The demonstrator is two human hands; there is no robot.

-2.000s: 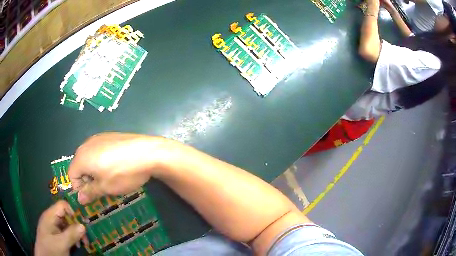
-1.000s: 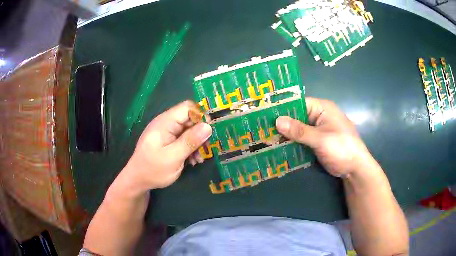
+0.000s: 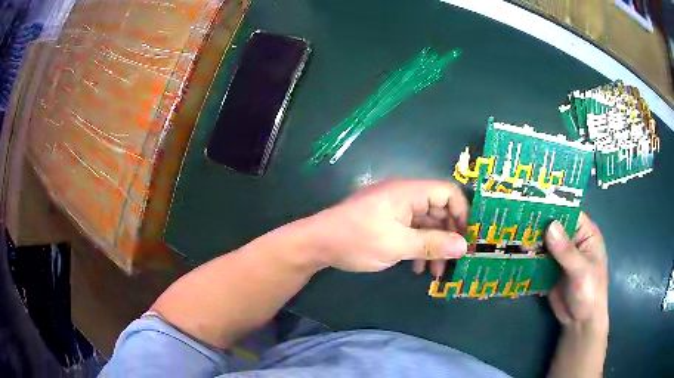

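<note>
A green PCB panel (image 3: pixel 517 210) with three joined rows, dark slots between them and yellow-orange flexible circuit tails is held over the bench, right of centre. My left hand (image 3: pixel 403 225) grips the panel's left edge between thumb and fingers, near the lower slot. My right hand (image 3: pixel 576 262) holds the panel's right edge, thumb on top and fingers behind it. The tails stick out past the left edge. The fingers behind the panel are hidden.
A pile of thin green waste rails (image 3: pixel 384 103) lies beyond my left hand. A black smartphone (image 3: pixel 259 100) lies at the left, beside a plastic-wrapped orange carton (image 3: pixel 103 125). A stack of separated strips (image 3: pixel 613 133) lies at the far right. The pale bench edge (image 3: pixel 547 37) runs behind.
The view has turned left, so the phone and carton show larger. Both hands still hold the panel, now right of centre, and my left hand's grip is lower on its left edge.
</note>
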